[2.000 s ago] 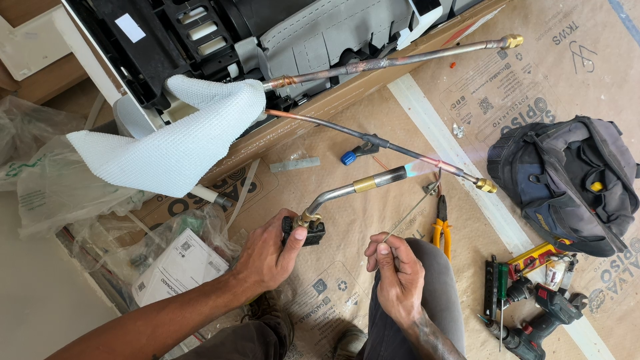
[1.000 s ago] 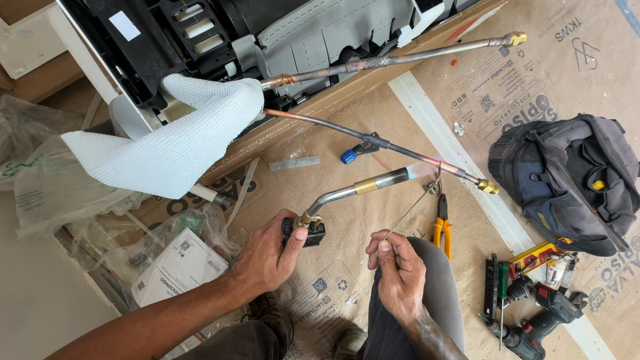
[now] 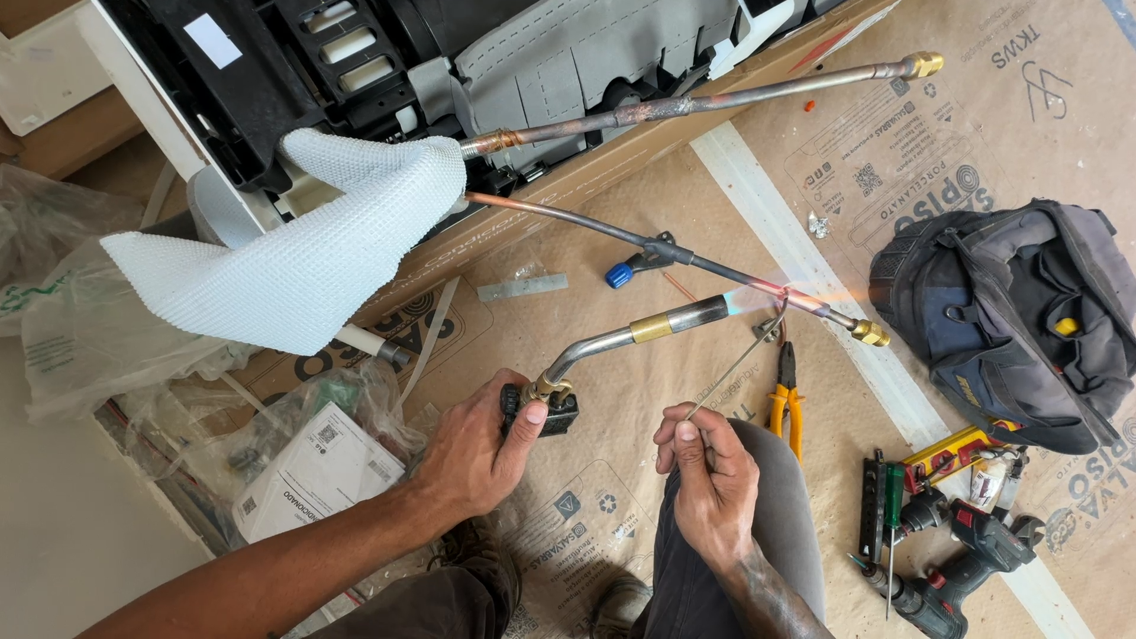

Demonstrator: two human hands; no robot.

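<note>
My left hand (image 3: 484, 439) grips a gas brazing torch (image 3: 652, 328) by its black valve body. From the torch's nozzle a blue flame reaches the lower copper pipe (image 3: 577, 219), whose heated stretch glows red-orange near its brass flare nut (image 3: 870, 333). Between thumb and fingers my right hand (image 3: 710, 475) pinches a thin brazing rod (image 3: 741, 359), its bent tip at the glowing part. Above runs a thicker pipe (image 3: 666, 108) with a brass nut (image 3: 923, 65). A white textured cloth (image 3: 311, 240) drapes over the pipes' left ends, at the air-conditioner indoor unit (image 3: 541, 62).
Orange-handled pliers (image 3: 785, 413) and a blue-knobbed tool (image 3: 621, 273) lie on the paper-covered floor. At the right are a tool bag (image 3: 1003, 311), a cordless drill (image 3: 967, 555), a green screwdriver (image 3: 892, 497) and a yellow level (image 3: 945, 453). Plastic wrap (image 3: 106, 311) and a leaflet (image 3: 319, 475) lie left.
The pipe's glow by the flame looks brighter and wider than in the earlier frames. Both hands keep nearly the same places, holding the torch and the rod.
</note>
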